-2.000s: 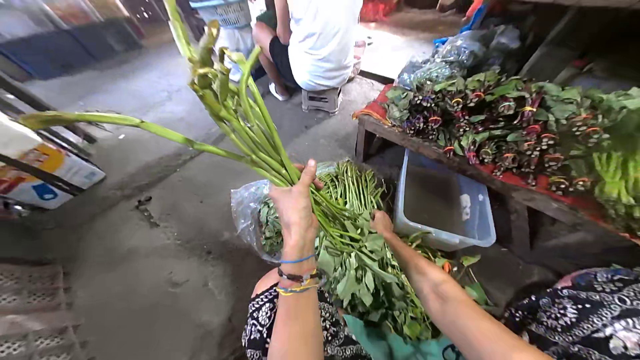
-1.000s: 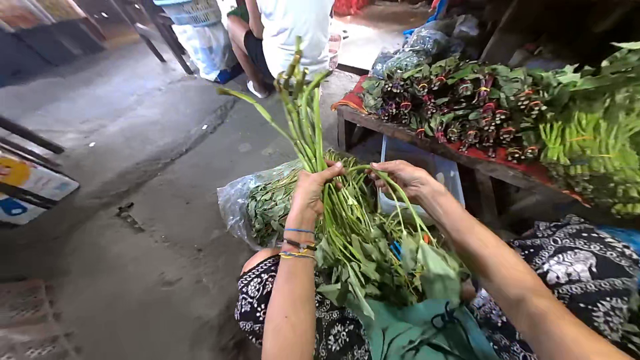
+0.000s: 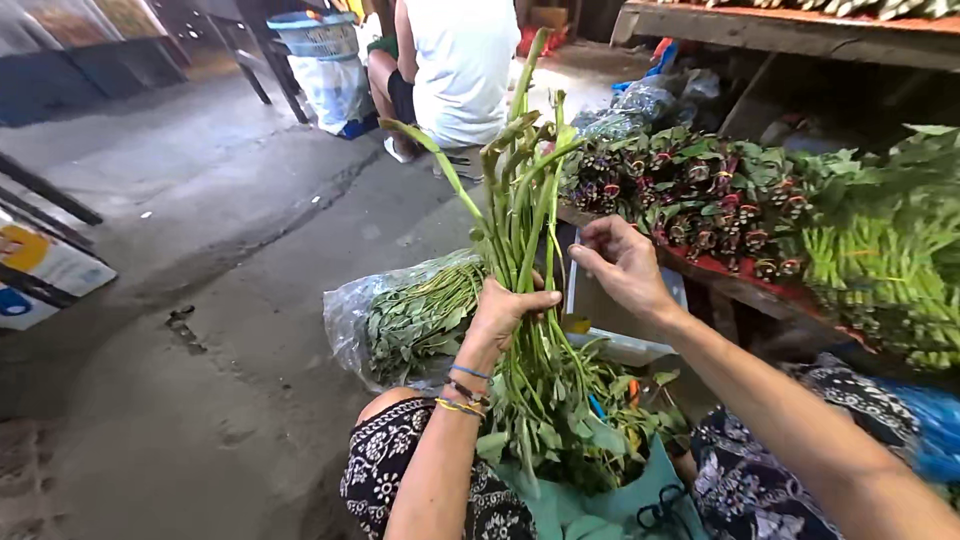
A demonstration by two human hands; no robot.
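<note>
My left hand (image 3: 504, 311), with thin bands at the wrist, is closed around a bunch of long green leafy stems (image 3: 517, 217) held upright, cut ends up and leaves hanging down. To the right of the stems, my right hand (image 3: 622, 262) is raised with its fingers curled; whether a thin stem lies between them cannot be told. Below, loose leafy greens (image 3: 607, 420) lie over a green cloth (image 3: 600, 502) on my lap. Left of the bunch, more greens (image 3: 420, 319) lie in a clear plastic bag (image 3: 345, 322) on the floor.
A clear plastic bin (image 3: 630, 341) stands behind my right hand. Tied bundles of dark-stemmed greens (image 3: 697, 195) and light green stems (image 3: 862, 262) lie on a low wooden bench at right. Ahead, a person in a white shirt (image 3: 465, 67) sits near a blue basket (image 3: 319, 37).
My right hand was down among the leaves two seconds ago, then close beside my left hand at a bent stem; now it is raised apart from the bunch. The view has shifted.
</note>
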